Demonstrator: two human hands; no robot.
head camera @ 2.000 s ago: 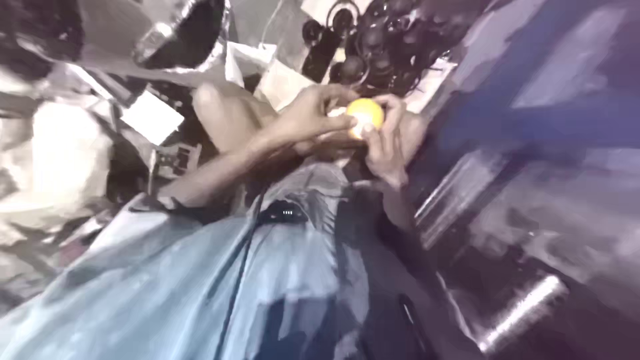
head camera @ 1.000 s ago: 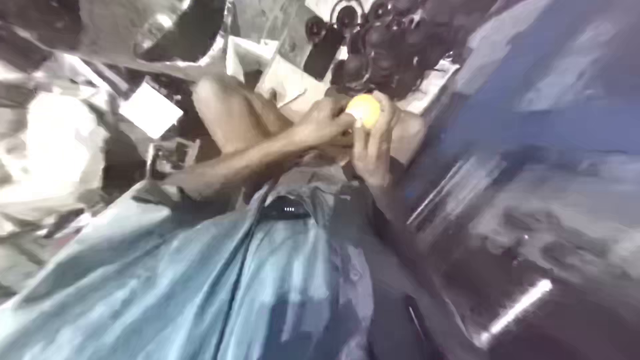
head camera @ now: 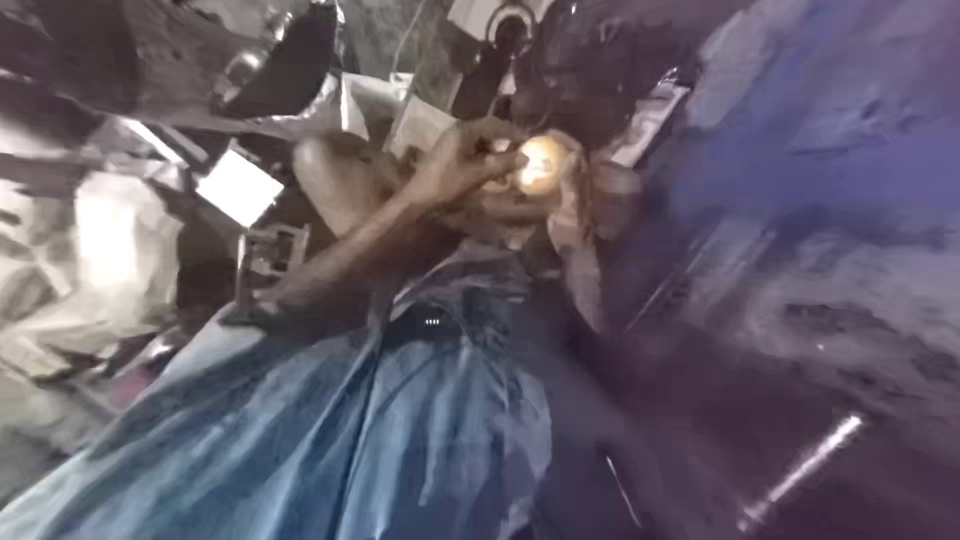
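A small round yellow-orange object, glowing pale at its middle, lies between my two hands above my lap. My right hand curls around its right side and holds it. From the other side my left hand reaches in with bent fingers, the tips at the object's left edge. Whether those fingers grip it or only touch it is blurred. What the round object is cannot be told.
Dark round items are heaped beyond my hands, beside a ring-shaped part. A white square and a small metal frame lie to the left. Blue sheeting spreads on the right, and a dark bowl-like vessel stands upper left.
The round object stays at my hands throughout and looks paler orange now than two seconds ago. My fingers have shifted slightly around it.
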